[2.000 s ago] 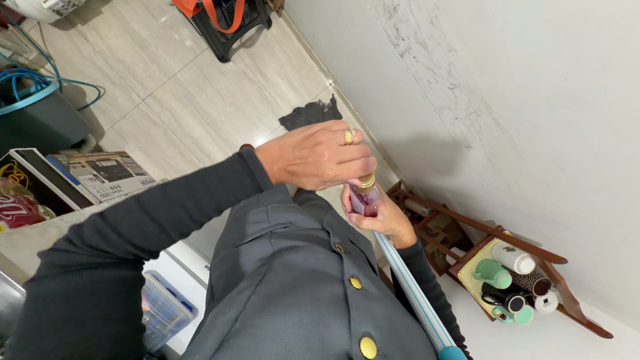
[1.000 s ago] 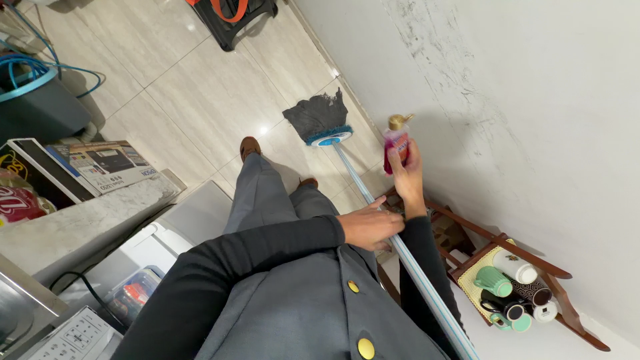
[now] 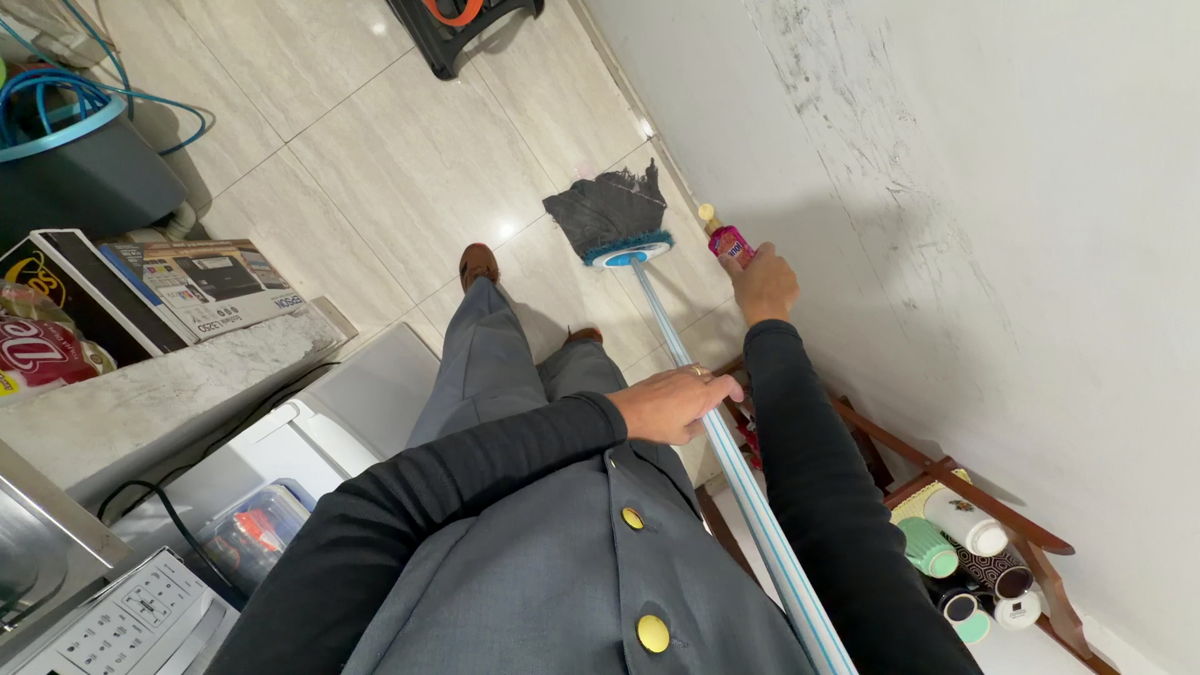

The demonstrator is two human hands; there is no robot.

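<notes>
My left hand (image 3: 675, 403), with a ring on one finger, is closed around the striped pole (image 3: 689, 352) of a floor mop or brush. The blue and white head (image 3: 628, 251) with its blue fringe rests on the floor, against a ragged dark grey cloth (image 3: 609, 204) that lies spread on the tiles. Out ahead, close to the wall, my right hand (image 3: 767, 283) grips a small pink bottle (image 3: 729, 242) with a gold-coloured neck and a pale round top. The bottle leans away from me; whether liquid leaves it cannot be told.
A marked white wall (image 3: 900, 187) runs along the right. Mugs (image 3: 966, 525) stand on a wooden rack at lower right. A black stool (image 3: 459, 37) is at the top; a dark bucket (image 3: 84, 178) with blue hose, boxes (image 3: 220, 286) and a white appliance (image 3: 328, 422) are left.
My left hand has left the bottle's top and taken hold of the pole. My right hand has moved the bottle out towards the wall, and it now tilts away from me.
</notes>
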